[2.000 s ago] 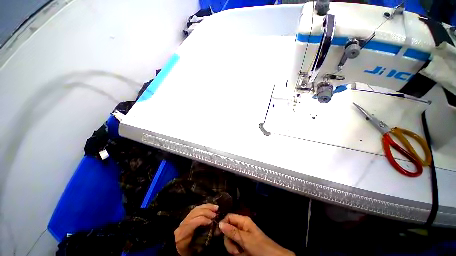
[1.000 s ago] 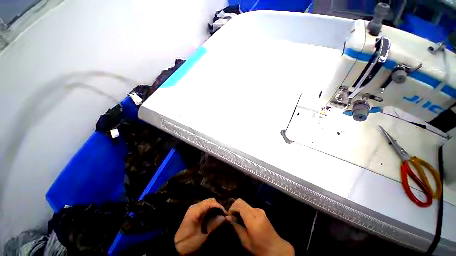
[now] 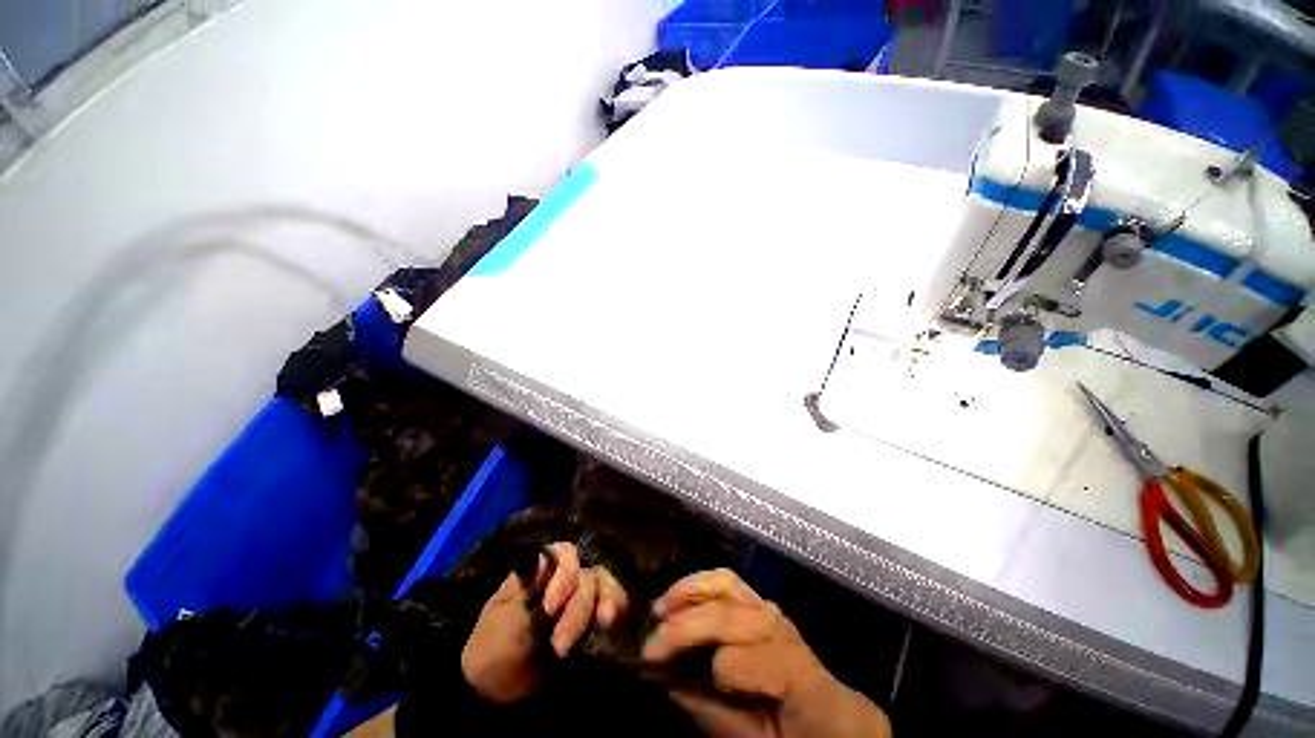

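The dark plaid garment piece [image 3: 498, 555] lies in the lap below the table's front edge and runs left over the blue bins. My left hand [image 3: 537, 627] has bent fingers closed on a dark part of it. My right hand [image 3: 757, 656] is just to the right, fingers curled and slightly blurred, close to the dark cloth; whether it grips the cloth cannot be told. The cloth between the hands is dark and its edges are hard to make out.
The white table [image 3: 692, 260] has a ruler edge. The sewing machine [image 3: 1125, 245] stands at the right, with red and yellow-handled scissors [image 3: 1185, 526] in front. Blue bins [image 3: 253, 505] with dark garments stand left and below, beside the white wall [image 3: 361, 116].
The hands have gone from touching at the fingertips over a curved dark strip to a little apart. The camera view has swung right since the first frame, then tilted slightly.
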